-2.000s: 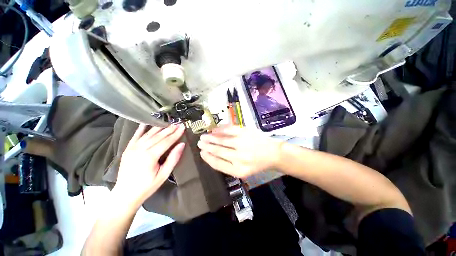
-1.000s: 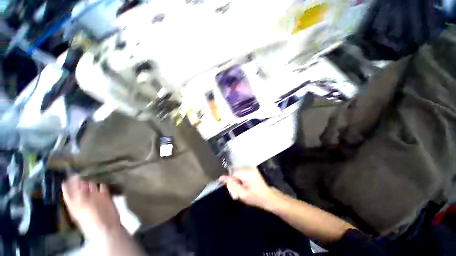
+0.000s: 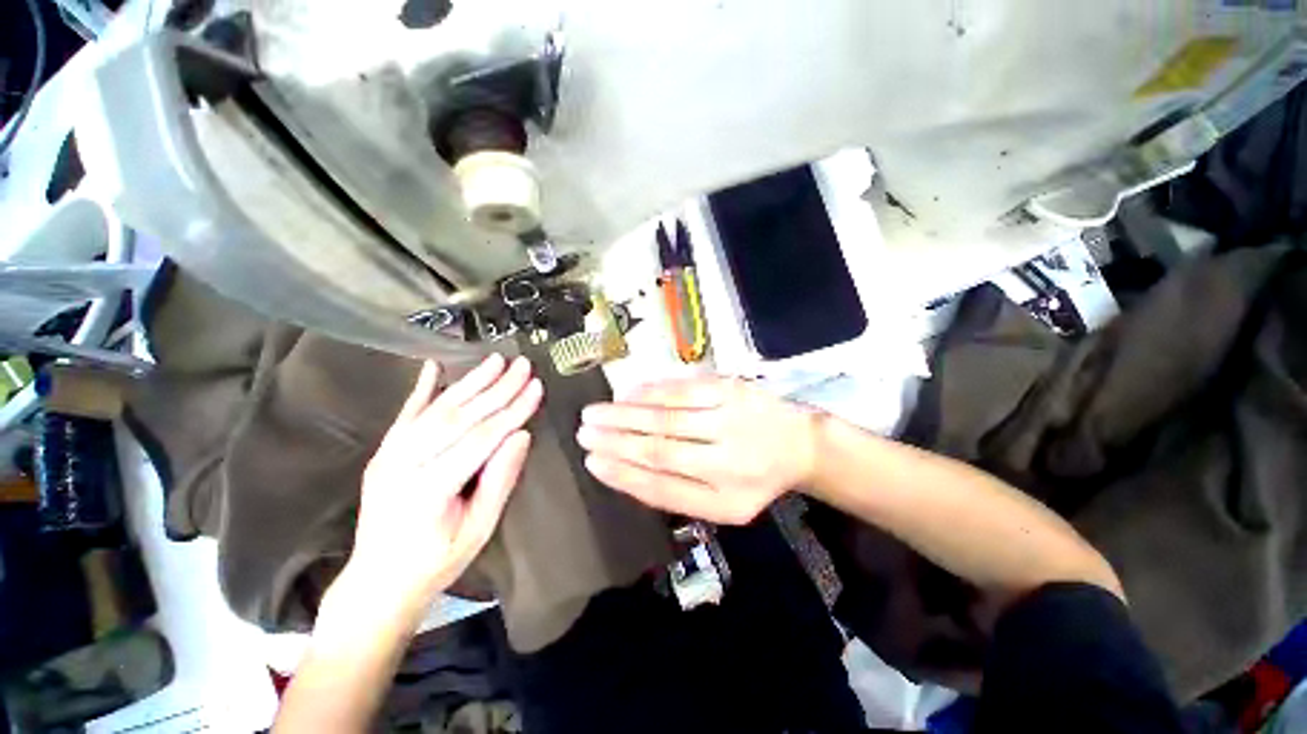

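A brown-grey garment [image 3: 308, 466] lies bunched left of the needle area [image 3: 533, 304]. Its smooth folded band [image 3: 552, 495] runs from the presser foot toward my lap. My left hand [image 3: 452, 466] lies flat on the fabric at the band's left side, thumb apart from the fingers, fingertips just below the foot. My right hand [image 3: 702, 445] lies flat with fingertips on the band's right edge, below the brass-coloured guide [image 3: 591, 344]. Neither hand visibly grips the cloth; the undersides of both are hidden.
The white machine head [image 3: 717, 86] spans the top. Orange-yellow snips [image 3: 682, 294] lie beside a dark-screened smartphone [image 3: 788, 261]. Metal attachments [image 3: 1054, 297] are right of it. A silver bracket [image 3: 697, 566] sits at the table's front edge. A garment pile [image 3: 1147, 445] fills the right.
One second ago my hands were apart, lower down, with the garment spread and a white label showing. Now both are back by the foot and the label is out of sight. The phone screen has gone dark.
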